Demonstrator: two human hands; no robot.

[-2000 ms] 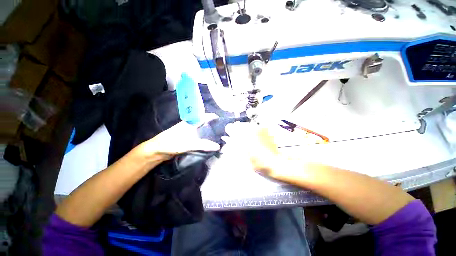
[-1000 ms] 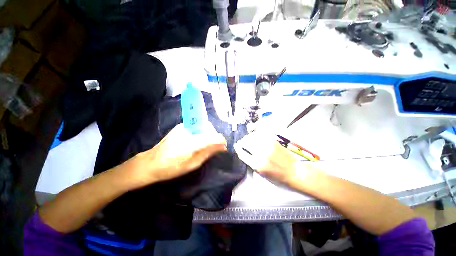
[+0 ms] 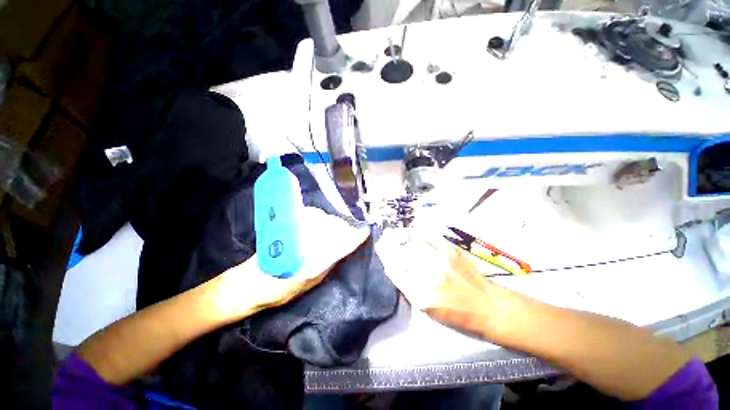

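A dark garment (image 3: 344,308) lies bunched on the bed of a white sewing machine (image 3: 512,104) with a blue stripe. My left hand (image 3: 312,252) lies on the cloth, its fingertips pinching the garment just below the needle area. My right hand (image 3: 436,276) is at the right edge of the cloth, its fingertips close to the left fingertips; glare washes out its fingers, so its hold cannot be told. A light-blue rounded plastic piece (image 3: 278,220) shows over my left hand and hides part of it. The needle itself is not clearly visible.
Thread snips (image 3: 490,252) with red and yellow handles lie right of my right hand. A thin dark pointed tool (image 3: 483,200) is behind them. A black cloth pile (image 3: 172,160) with a white label lies at left. A ruler strip (image 3: 432,375) runs along the front edge.
The view has shifted closer to the machine. The cloth below my hands has been turned and spread, showing a smoother dark bulge. Both hands remain by the needle area.
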